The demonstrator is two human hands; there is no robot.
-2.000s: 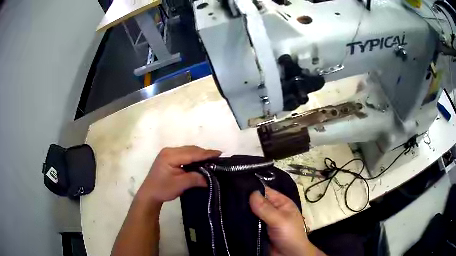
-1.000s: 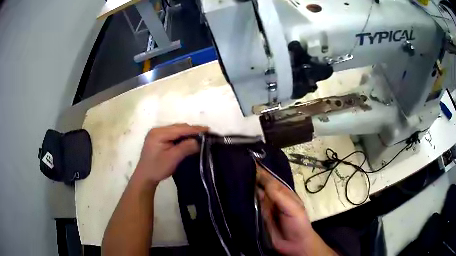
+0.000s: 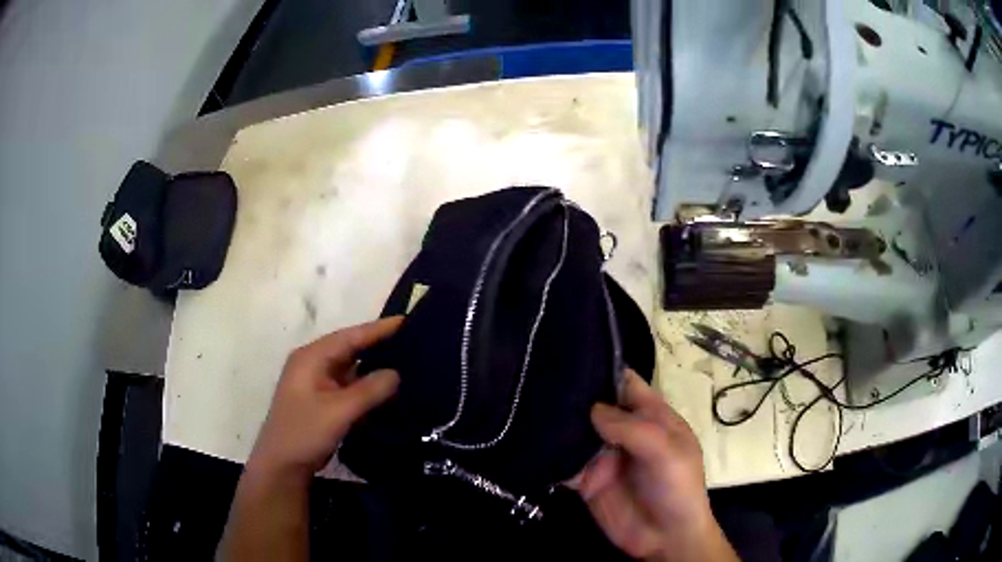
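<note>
The black bag body (image 3: 434,258) lies on the cream table, left of the machine's arm, its lower part over the front edge. An open silvery zipper (image 3: 475,318) forms a long loop on it. A short zipper piece (image 3: 483,481) shows at its near end, a metal ring (image 3: 609,245) at its upper right and a pale label (image 3: 416,298) on its left side. My left hand (image 3: 319,395) grips the bag's left edge between thumb and fingers. My right hand (image 3: 648,461) pinches its right edge beside another zipper. The fingertips under the cloth are hidden.
The off-white sewing machine head (image 3: 725,110) stands at the right, above its cylinder arm (image 3: 824,288) with a dark brown end cover (image 3: 716,274). Thread snips (image 3: 725,349) and looped black cord (image 3: 793,408) lie below the arm. A black cap (image 3: 165,228) lies at the table's far left.
The bag has been turned and laid flatter, its zipper loop now facing up. My left hand has moved from its top edge to its left side. The view has shifted, with the machine further right.
</note>
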